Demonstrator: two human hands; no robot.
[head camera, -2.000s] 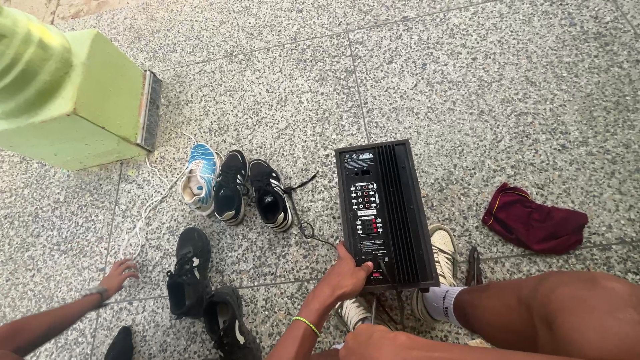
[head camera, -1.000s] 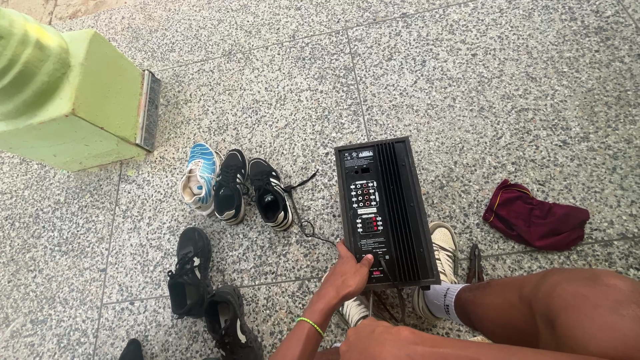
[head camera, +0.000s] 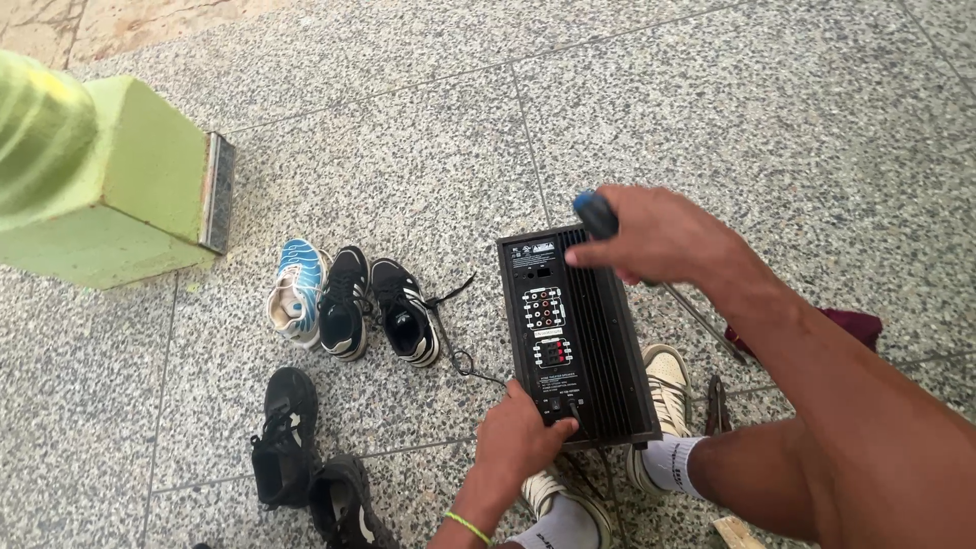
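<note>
A black home theater speaker (head camera: 579, 343) stands between my feet, its rear panel of jacks, red-and-black terminals, a switch and ridged fins facing up. My left hand (head camera: 522, 435), with a yellow-green band at the wrist, grips its lower left edge, the thumb by the power switch. Over the speaker's upper right corner is my right hand (head camera: 648, 236), closed around a screwdriver (head camera: 597, 213) with a blue-and-black handle. The long metal shaft points down to the right, away from the panel. A black cord leaves the panel near my left thumb.
Blue-and-white (head camera: 297, 293) and black sneakers (head camera: 404, 313) lie left of the speaker, with darker shoes (head camera: 284, 438) below them. A green pillar base (head camera: 145, 183) stands upper left. Maroon cloth (head camera: 850, 328) lies behind my right forearm, and pliers-like tool handles (head camera: 715, 404) are beside my right shoe (head camera: 667, 389).
My right hand has come up over the speaker's top right, holding the screwdriver. My left hand stays at the lower left edge. Another person's hand, at lower left two seconds ago, has gone from view.
</note>
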